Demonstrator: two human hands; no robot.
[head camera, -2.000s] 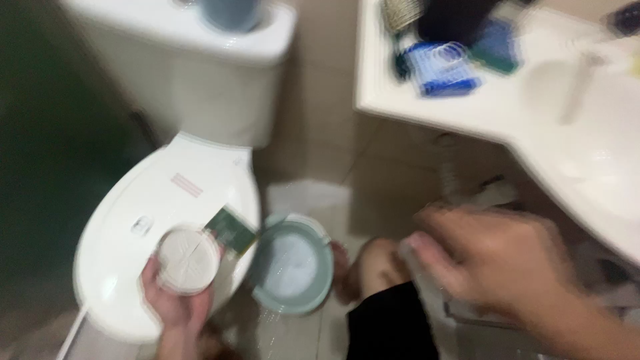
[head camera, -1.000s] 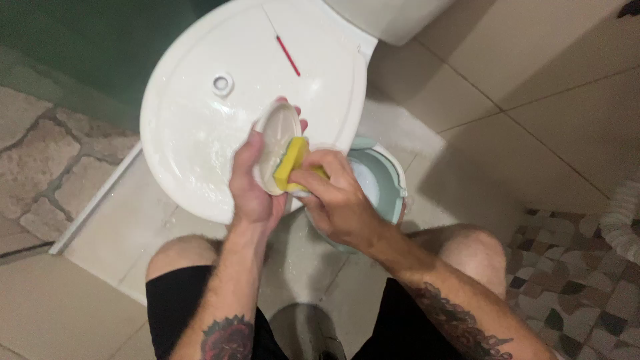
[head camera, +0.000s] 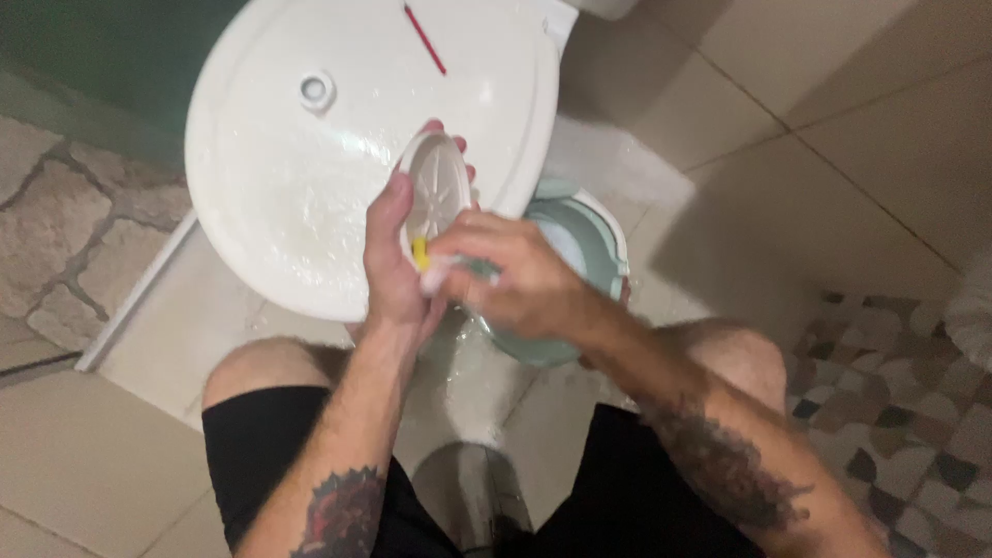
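My left hand (head camera: 395, 263) grips a round, shallow white plastic part (head camera: 436, 182) by its rim, tilted so that its ribbed inner side shows. With my right hand (head camera: 515, 271) I hold a yellow and green sponge (head camera: 421, 253) against the lower edge of that part; the fingers cover most of the sponge. Both hands are over the near right edge of the closed white toilet lid (head camera: 256, 186). On the lid lie a small white ring-shaped piece (head camera: 316, 91) and a thin red stick-like tool (head camera: 425, 40). Water drops wet the lid.
A grey-green bucket (head camera: 601, 256) holding whitish liquid stands on the tiled floor, right of the toilet and partly behind my right hand. A pale raised strip (head camera: 139, 291) crosses the floor at left, beside stone-patterned flooring (head camera: 50, 209). A ribbed white hose (head camera: 973, 322) is at the right edge.
The sponge has moved down to the lower edge of the white part and is more covered by my fingers. Two seconds ago my right hand was away from the part, which my left hand held.
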